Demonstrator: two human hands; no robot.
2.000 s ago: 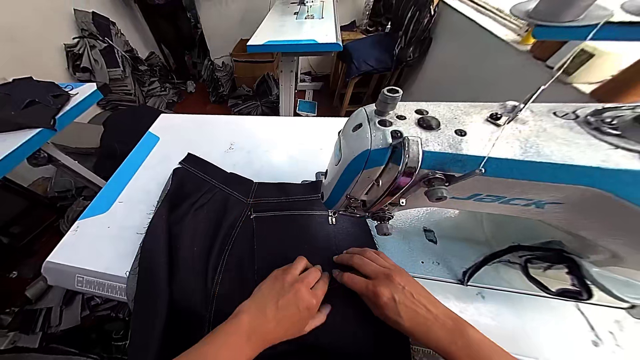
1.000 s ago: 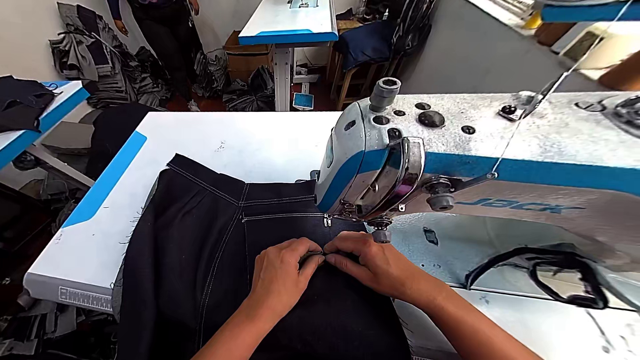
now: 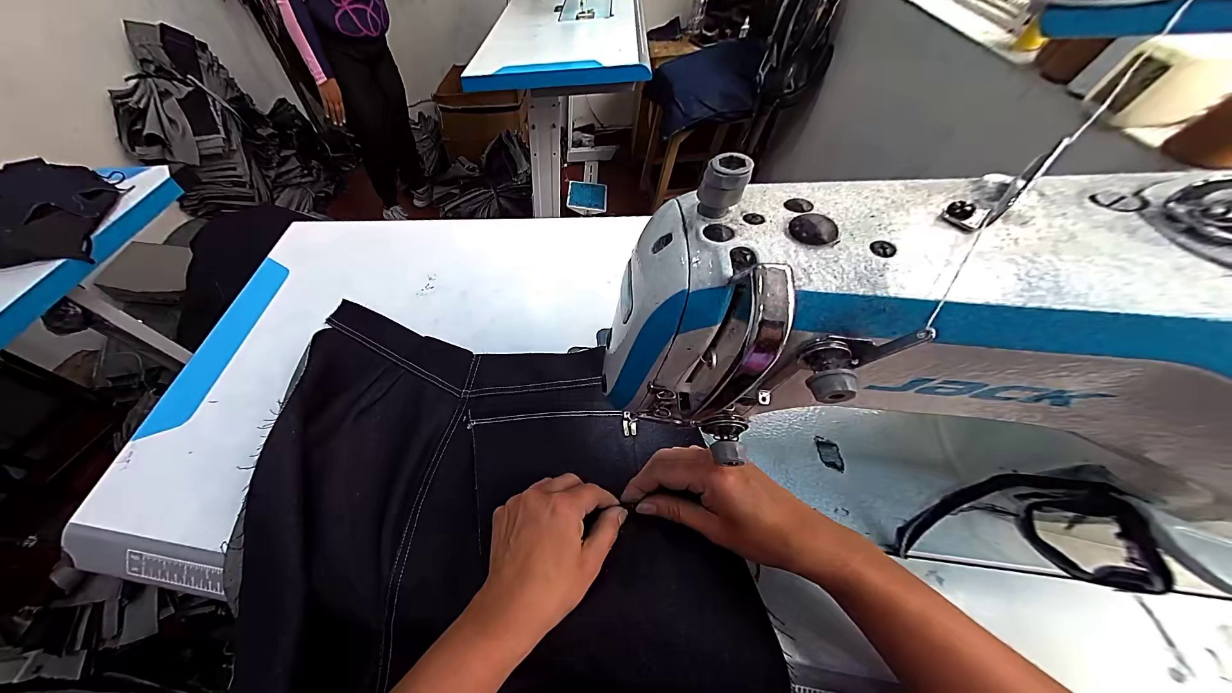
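Note:
A dark denim garment (image 3: 385, 500) with pale double topstitching lies over the white table, partly beneath the head of a Jack sewing machine (image 3: 674, 298). My left hand (image 3: 549, 539) pinches a bit of the cloth between thumb and forefinger. Close beside it, my right hand (image 3: 717, 500) grips the same spot, its fingertips almost touching the left ones. Both hands are just in front of the presser foot area (image 3: 630, 423), where a line of stitching runs under the machine. The needle itself cannot be made out.
The white table's blue edge (image 3: 217, 346) is at left. A black cord or strip (image 3: 1011, 481) lies right of the machine arm. Beyond stand another sewing table (image 3: 568, 48), a stool with a dark blue cushion (image 3: 707, 82), heaps of cloth (image 3: 202, 125) and a person (image 3: 371, 106).
Both hands, earlier resting on the denim two seconds ago, have come together and pinch the cloth. A person has come into sight at the back. The garment lies about as before.

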